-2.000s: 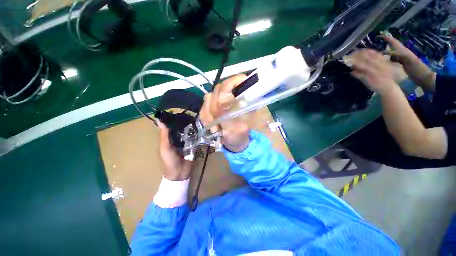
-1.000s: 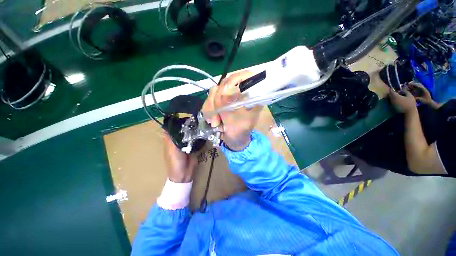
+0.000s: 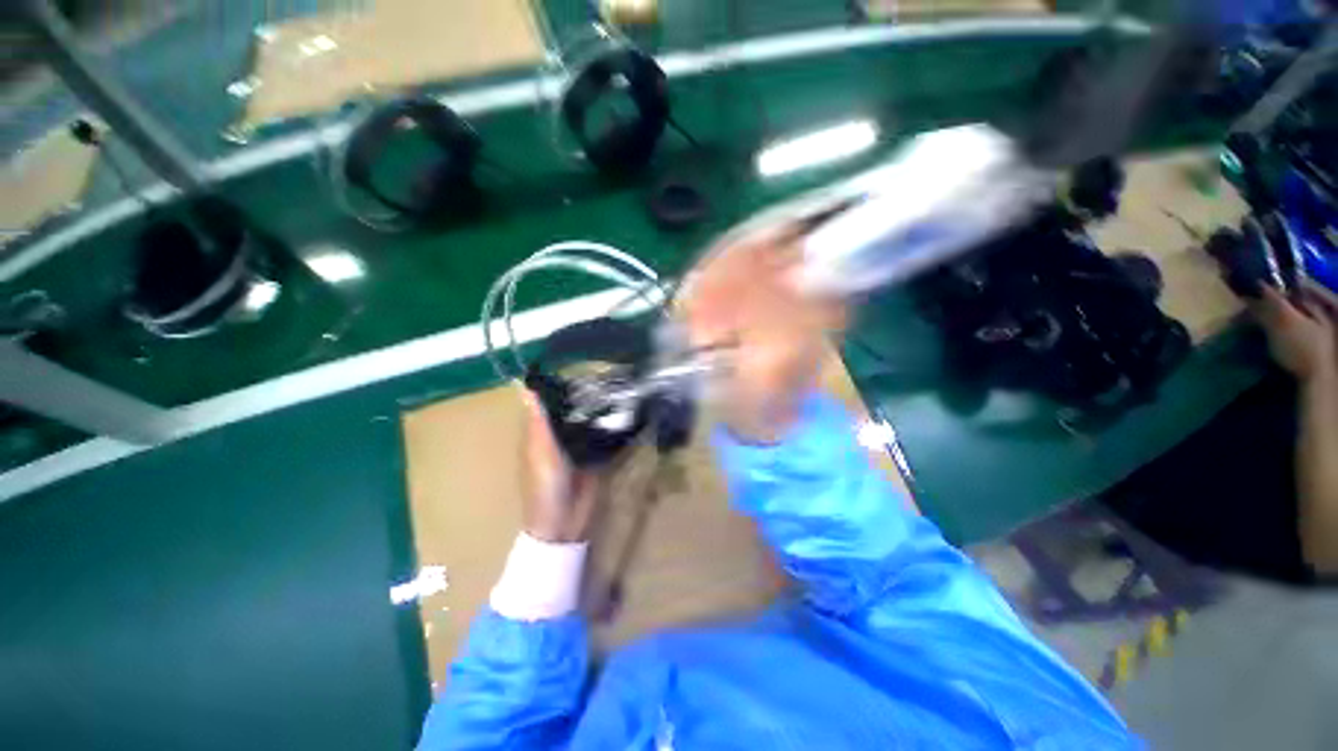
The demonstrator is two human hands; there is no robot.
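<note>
My left hand (image 3: 555,473) holds a headset (image 3: 594,345) by its black cup over the cardboard mat (image 3: 477,455). Two pale headband hoops arc up and left from the headset. My right hand (image 3: 756,330) is closed around the white electric screwdriver (image 3: 917,213) and is blurred. The driver's metal tip (image 3: 682,360) is at the right side of the headset, blurred; whether it touches cannot be told. A thin dark cord hangs below the headset.
Headsets (image 3: 411,159) lie beyond on the green surface, with a loose black ear cushion (image 3: 678,204). A heap of black headsets (image 3: 1049,316) is at the right. Another person's arm (image 3: 1306,367) is at the far right. A grey post crosses the upper left.
The screwdriver and my right hand have shifted right, drawing away from the cup. The whole view has shifted, so the bench items appear farther right and lower.
</note>
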